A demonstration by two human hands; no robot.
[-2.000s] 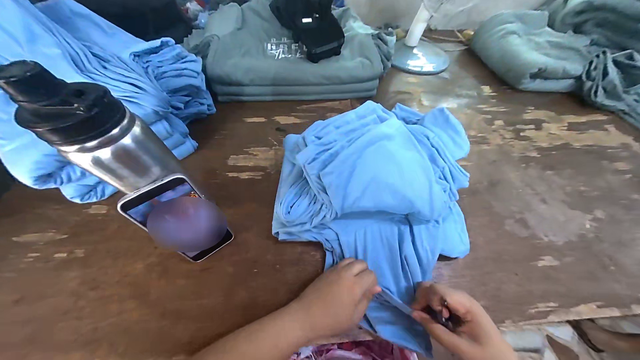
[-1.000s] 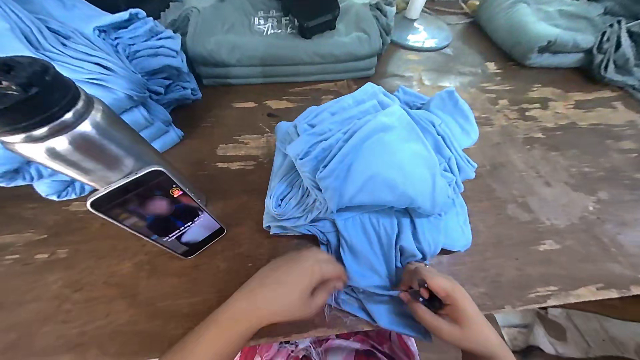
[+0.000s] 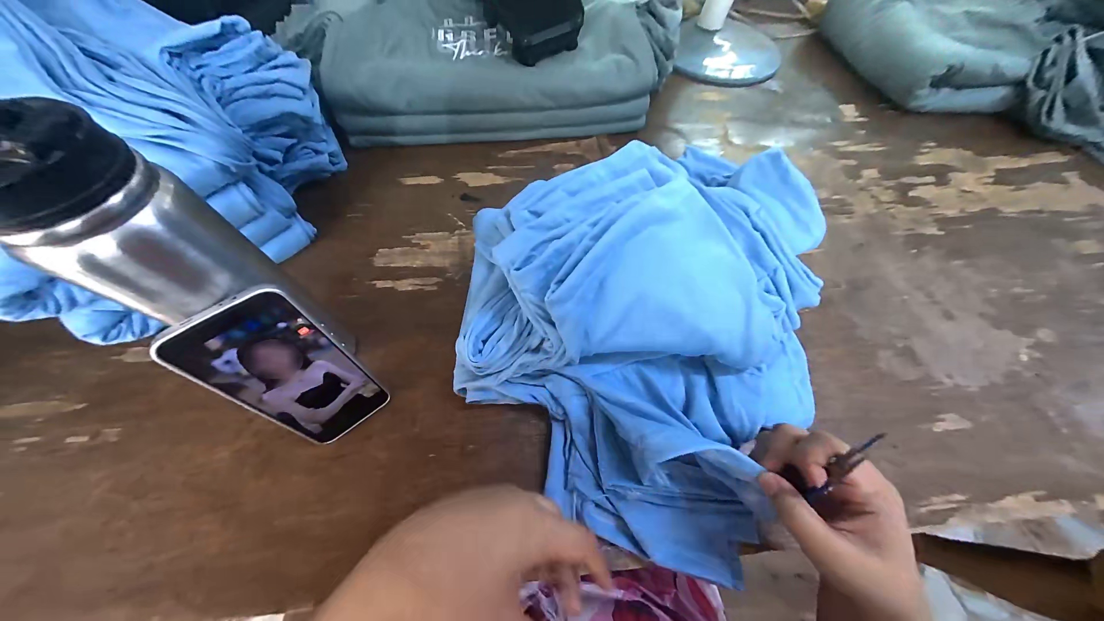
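Note:
A bundle of light blue knit fabric (image 3: pixel 655 276) lies on the worn wooden table, its lower flap hanging toward the near edge. My right hand (image 3: pixel 837 509) pinches the flap's edge between thumb and fingers and also holds a small dark pointed tool (image 3: pixel 845 470), perhaps thread snips, mostly hidden in the palm. Blurred, my left hand (image 3: pixel 517 552) is near the flap's lower left side, fingers bent and apart, with nothing visible in it. Below the flap shows pink and red patterned cloth (image 3: pixel 647 595).
At left, a smartphone (image 3: pixel 276 371) leans on a steel bottle (image 3: pixel 164 250) with a black lid, beside more blue fabric (image 3: pixel 250 112). Folded grey-green garments (image 3: pixel 483 95) with a black object (image 3: pixel 539 26) on top, a round stand base (image 3: pixel 729 56) and another grey-green pile (image 3: pixel 914 52) stand behind.
My left hand has come away from the flap, toward the near edge. My right hand still holds the tool and has lifted the flap's edge.

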